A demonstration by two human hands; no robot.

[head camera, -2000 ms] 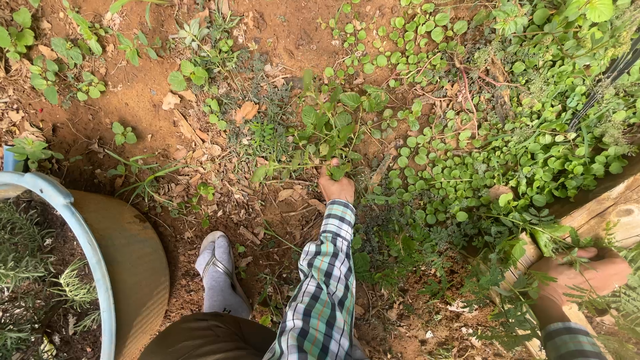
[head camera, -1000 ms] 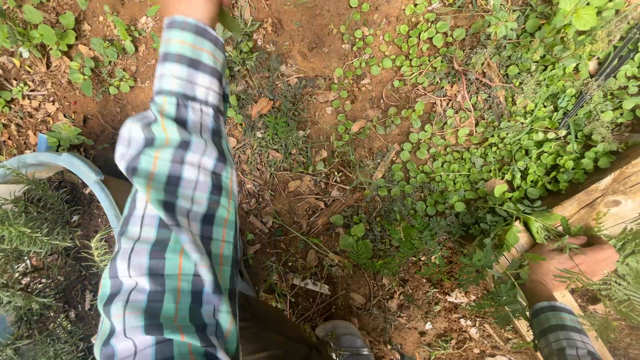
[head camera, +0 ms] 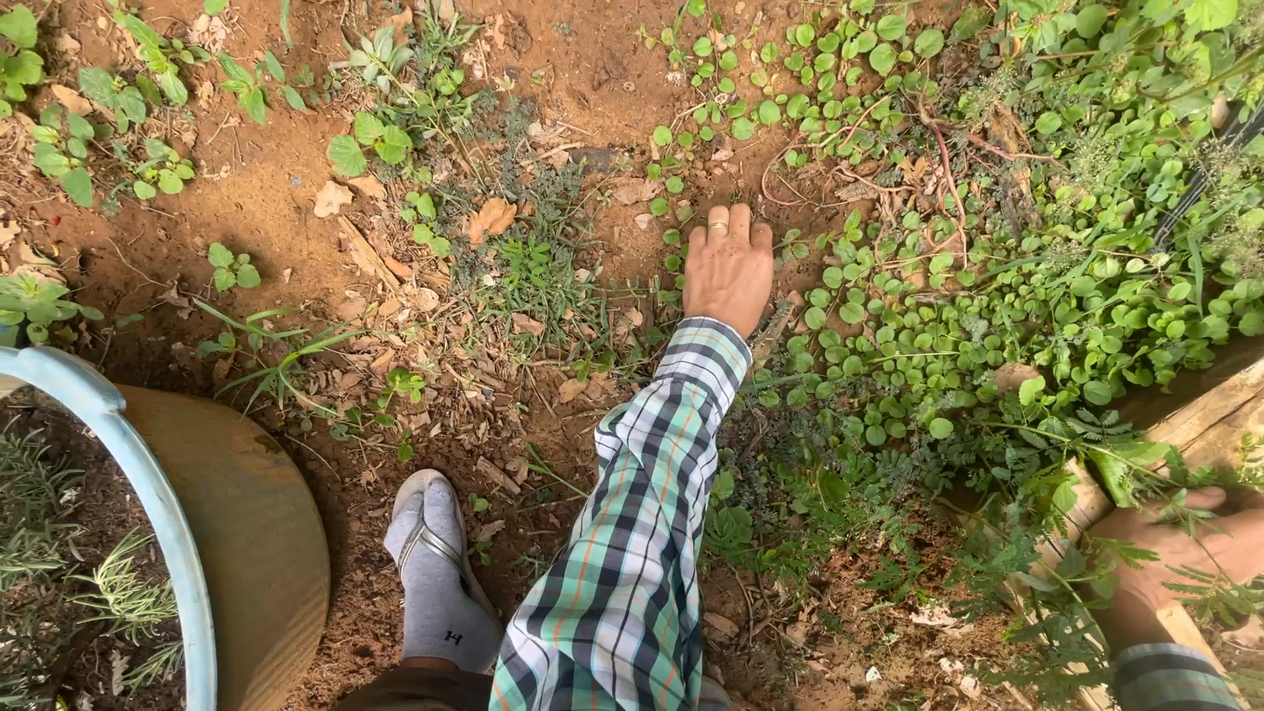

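Note:
My left hand (head camera: 729, 265) reaches down to the reddish soil (head camera: 612, 59), back up, fingers bent and a ring on one finger. Its fingertips touch the ground at the edge of a mat of round-leaved creeping weeds (head camera: 869, 326); what lies under them is hidden. At the lower right, my right hand (head camera: 1180, 553) is at a wooden beam (head camera: 1210, 420), among feathery-leaved stems (head camera: 1066, 602) that cross it. Whether its fingers grip a stem or just rest there does not show. Both arms wear plaid sleeves.
A large round planter with a pale blue rim (head camera: 163, 494) and a rosemary-like plant (head camera: 39, 533) stands at the lower left. Beside it is my foot in a grey sock and flip-flop (head camera: 430, 548). Dry leaves (head camera: 491, 219), wood chips and small seedlings (head camera: 232, 269) dot the soil.
Two seconds ago my left hand was on a leafy green plant at the centre, no longer seen there. It then reached to the upper left and has come back to the ground. My right hand stays by the beam.

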